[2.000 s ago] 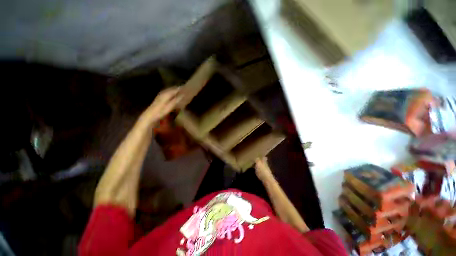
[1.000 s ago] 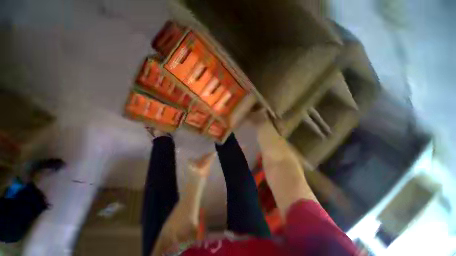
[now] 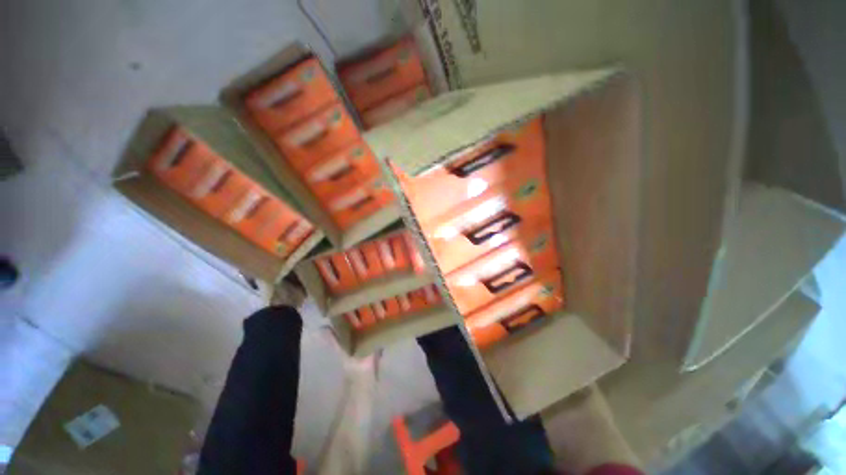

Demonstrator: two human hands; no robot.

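Note:
A brown open carton (image 3: 589,223) is close in front of me, tilted, with its flaps open and a row of several orange boxes (image 3: 492,227) inside. My right forearm (image 3: 589,431) reaches up behind its lower edge; the right hand is hidden. My left forearm points up from the bottom, and my left hand (image 3: 365,365) is small and blurred below the other cartons, its grip unclear. Left of the near carton, several more open brown cartons (image 3: 199,246) stand close together on the floor, each with orange boxes showing.
Large brown cardboard panels (image 3: 686,121) fill the right side. A closed carton with a white label (image 3: 93,427) lies at the bottom left on the light floor (image 3: 102,278). My dark-clad legs show below. An orange-red plastic piece, perhaps a stool (image 3: 431,445), is at the bottom centre.
The view has moved closer to the cartons, and the near filled carton now appears larger and further right. My right forearm is now mostly covered by it. My left forearm is still low in the middle.

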